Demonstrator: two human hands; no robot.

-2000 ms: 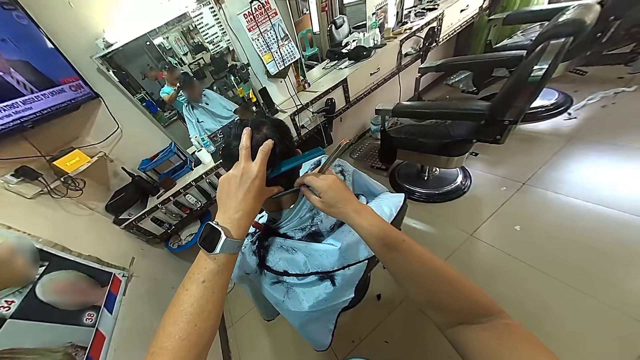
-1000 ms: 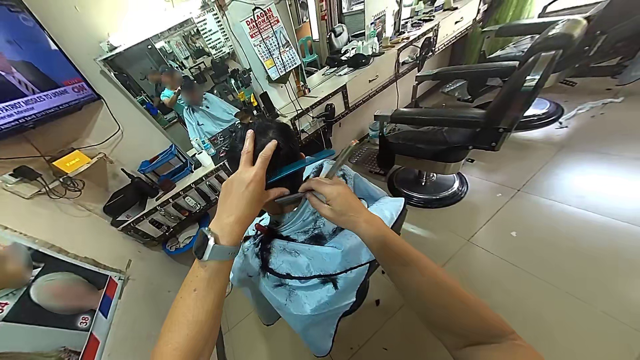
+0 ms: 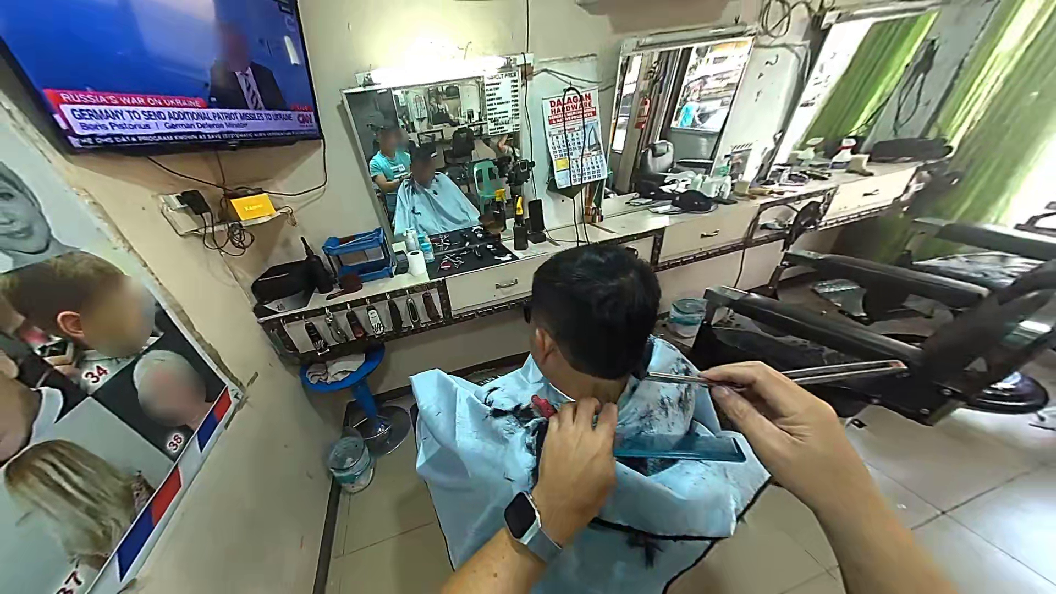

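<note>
A seated person's dark-haired head (image 3: 598, 313) is seen from behind, above a light blue barber's cape (image 3: 487, 445) strewn with hair clippings. My left hand (image 3: 577, 458), with a watch on its wrist, is at the nape and holds a blue comb (image 3: 681, 448) that points right across the cape. In my right hand (image 3: 784, 421) is a straight razor (image 3: 841, 374), its thin end reaching left to the neck by the hairline. Where the razor's tip meets the neck cannot be made out exactly. A red clip (image 3: 542, 406) lies by the collar.
Ahead runs a counter (image 3: 421, 285) with hanging clippers, bottles and tools under a mirror (image 3: 437, 157). Black barber chairs (image 3: 850, 355) stand close on the right. At left are a blue stool (image 3: 371, 404), a clear tub (image 3: 351, 464) and a poster (image 3: 99, 396) on the wall.
My left hand and the comb have gone from the side of the head down to the nape. My right hand has moved to the right of the neck. The view has shifted widely.
</note>
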